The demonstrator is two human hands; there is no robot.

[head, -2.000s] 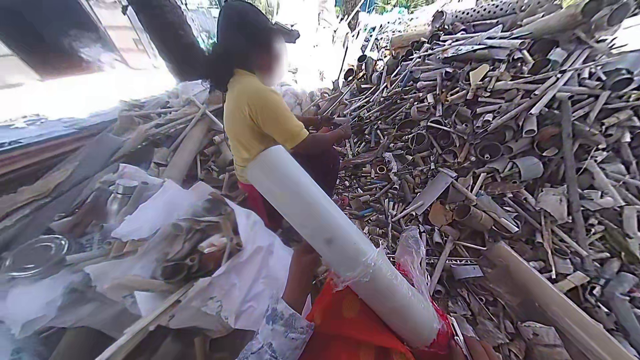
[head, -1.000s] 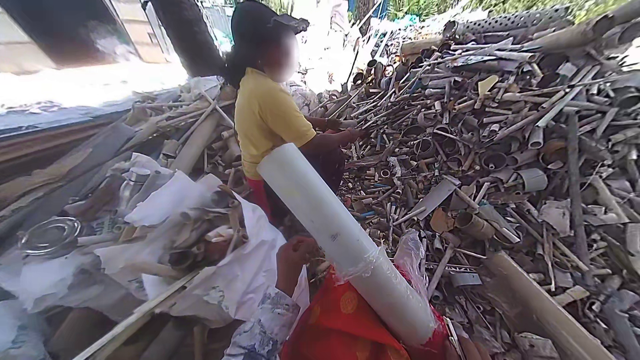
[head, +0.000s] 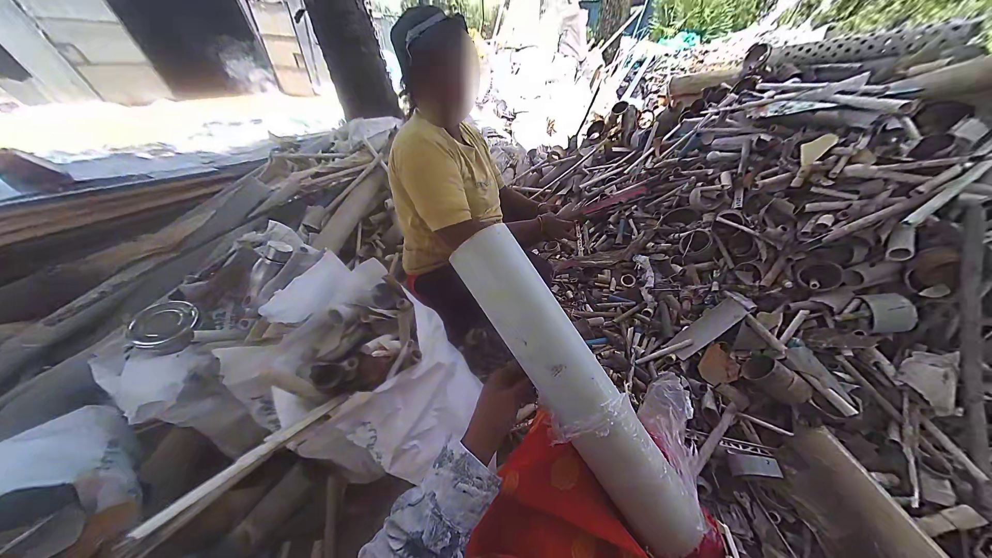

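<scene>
A wide white plastic pipe (head: 554, 364) lies slanted across my lap, over red patterned cloth (head: 542, 496), its upper end pointing up and left. Thin clear plastic film clings around its lower part. Just left of the pipe is my left hand (head: 504, 391), in a pale patterned sleeve, fingers bent; the pipe partly hides them, and whether they hold anything cannot be told. My right hand is not in view. Crumpled clear plastic (head: 668, 415) sits right of the pipe.
A person in a yellow shirt (head: 442, 186) sits beyond the pipe, hands at a heap of pipe scraps (head: 721, 256). White sacks (head: 418, 372) with pipe pieces, a round-lidded jar (head: 163, 325) and a long thin strip (head: 240, 465) lie left. A wide board (head: 860, 496) lies lower right.
The person in yellow has turned the head toward me from a side-on pose. A reddish strip now shows by that person's hands. The white pipe still lies slanted in front of me.
</scene>
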